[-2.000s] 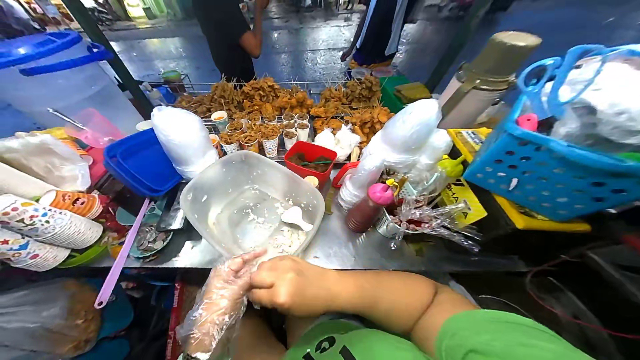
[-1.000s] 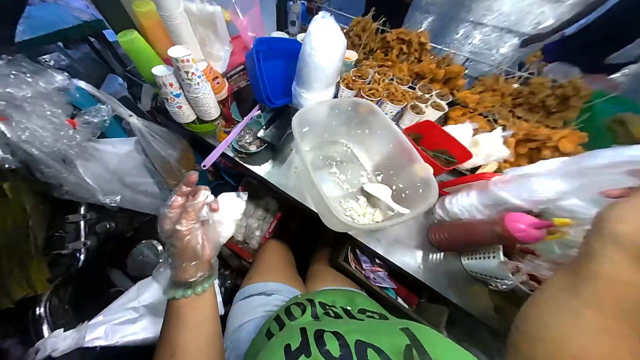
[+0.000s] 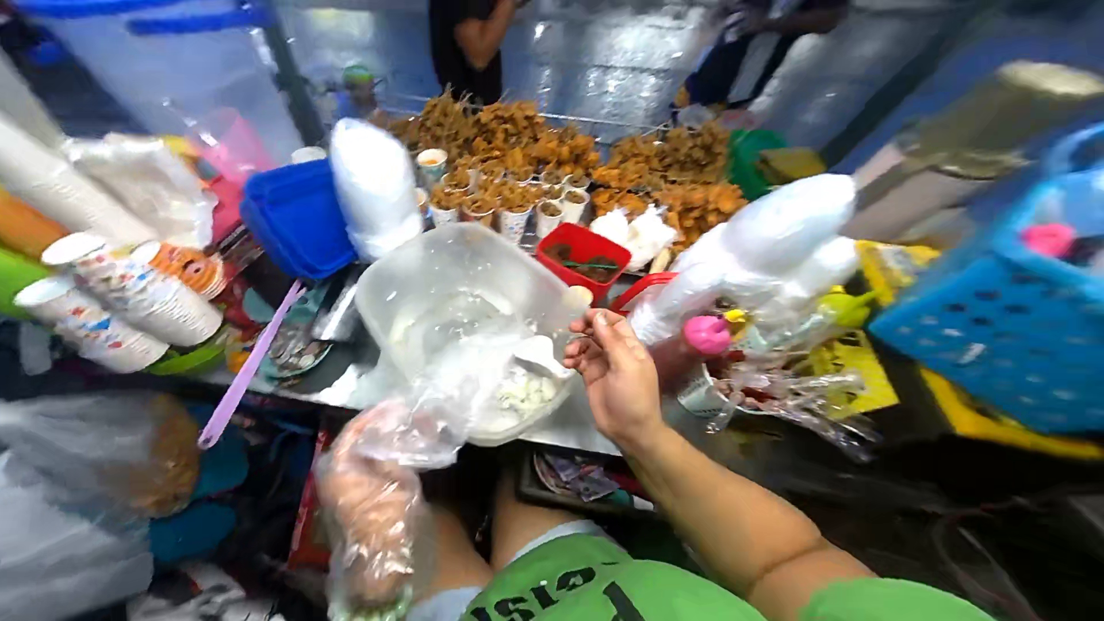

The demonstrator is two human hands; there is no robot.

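My left hand (image 3: pixel 375 492), in a clear plastic glove, is at the near rim of a translucent plastic tub (image 3: pixel 405 267). Thin clear plastic, seemingly a bag (image 3: pixel 453 379), bunches at its fingers and spreads over the tub's near side, hiding part of the inside. White chopped bits (image 3: pixel 522 392) lie in the tub's near right corner, beside a white scoop (image 3: pixel 536 352) partly covered by the plastic. My bare right hand (image 3: pixel 608 362) is raised at the tub's right rim, thumb and fingertips close together; blur hides whether anything is between them.
Behind the tub stand filled paper cups (image 3: pixel 515 222), fried food on sticks (image 3: pixel 509 129) and a red container (image 3: pixel 584 254). Stacked paper cups (image 3: pixel 164 297), a purple-handled utensil (image 3: pixel 250 371) and a blue container (image 3: pixel 297 216) are left; sauce bottles (image 3: pixel 707 335) and a blue basket (image 3: pixel 1000 285) are right.
My left hand has come from beside the table to the tub's near rim with the plastic. My right hand has moved in from the far right to the tub's right rim. The view has swung.
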